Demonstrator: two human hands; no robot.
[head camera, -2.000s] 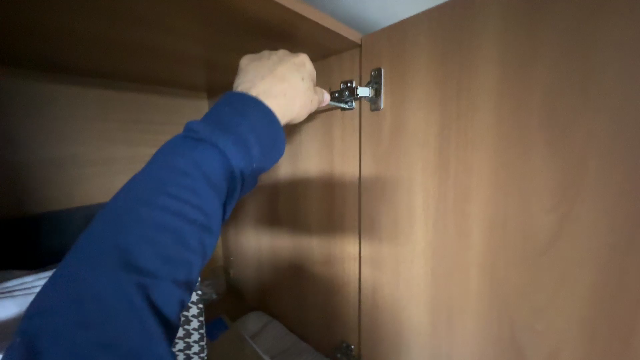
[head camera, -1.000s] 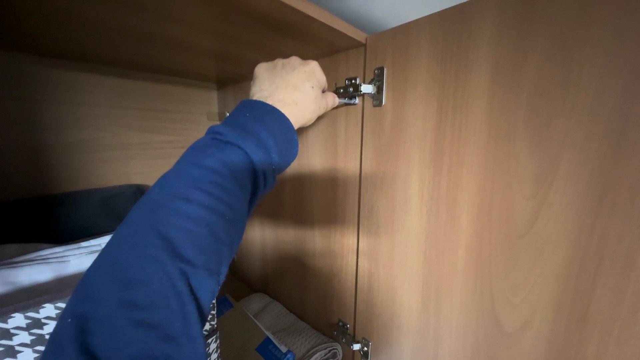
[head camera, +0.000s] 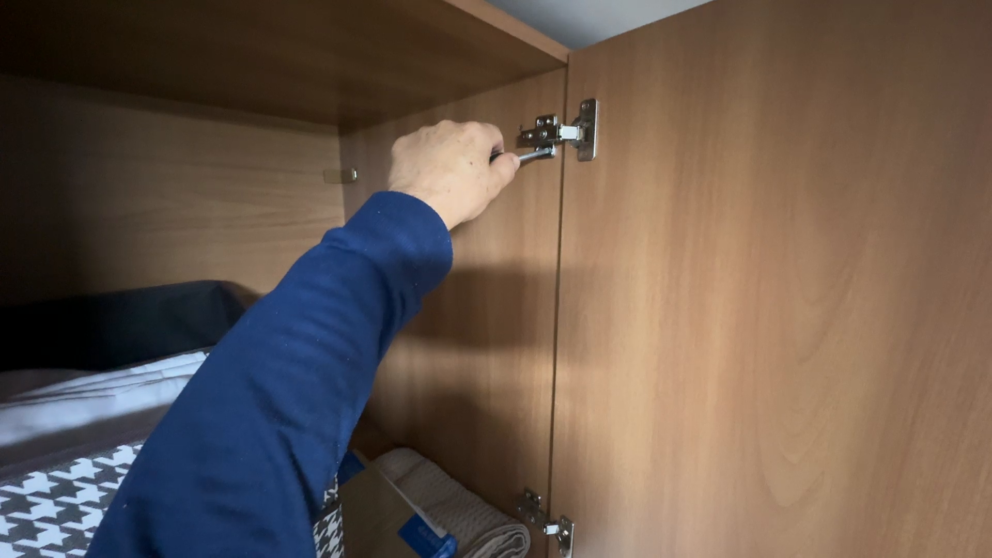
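Note:
My left hand, in a blue sleeve, is closed around a screwdriver, whose thin metal shaft shows past my thumb. Most of its handle is hidden in my fist. The shaft's tip meets the lower part of the upper metal cabinet hinge, at the mounting plate on the side panel. This hinge joins the panel to the wooden door, which stands open on the right. My right hand is not in view.
Lower down is a second hinge. A rolled beige textile lies near the panel's foot. At left are a houndstooth-patterned item, pale folded fabric and a dark fabric item. A small bracket sits in the back corner.
My left hand stays at the upper hinge with the screwdriver held. The view has shifted somewhat, and more of the lower hinge and rolled textile shows than in the earliest frame.

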